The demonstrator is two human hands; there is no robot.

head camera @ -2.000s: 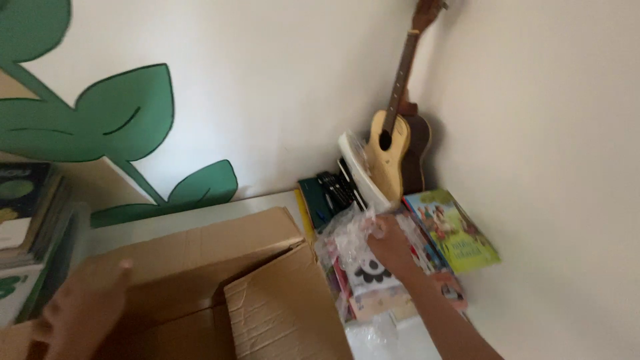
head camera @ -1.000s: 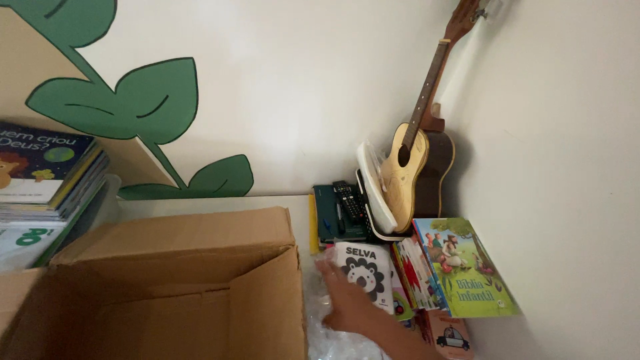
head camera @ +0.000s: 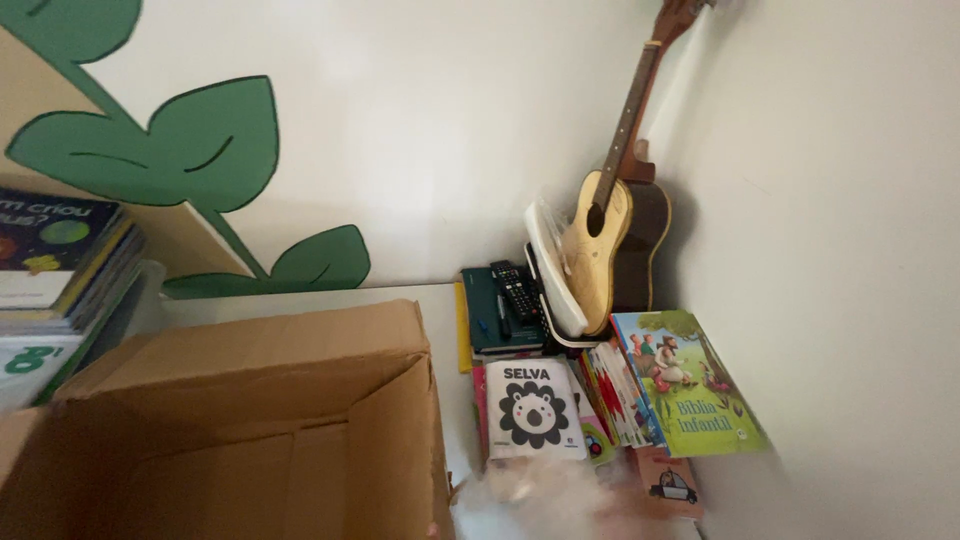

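A blurred skin-toned shape, seemingly my right hand (head camera: 619, 495), is at the bottom edge beside crumpled clear plastic wrap (head camera: 529, 491); its fingers cannot be made out. The wrap is blurred too and overlaps the lower edge of a white book with a lion face (head camera: 534, 411). To the left stands an open cardboard box (head camera: 300, 341), its visible inside bare. A tiny skin-toned spot shows low at the box's right wall; whose hand it is cannot be told. My left hand is otherwise out of view.
A small guitar (head camera: 600, 247) leans in the corner behind a white tray-like object (head camera: 551, 270). A remote control (head camera: 514, 291) lies on a dark green book (head camera: 480, 300). An illustrated children's Bible (head camera: 686, 390) rests on upright thin books (head camera: 615, 397). More books (head camera: 60, 247) are stacked at the left.
The plastic wrap lay over the books two seconds ago; the lion book is now largely uncovered. My right arm has moved down toward the bottom edge. My left hand has left the box's left side.
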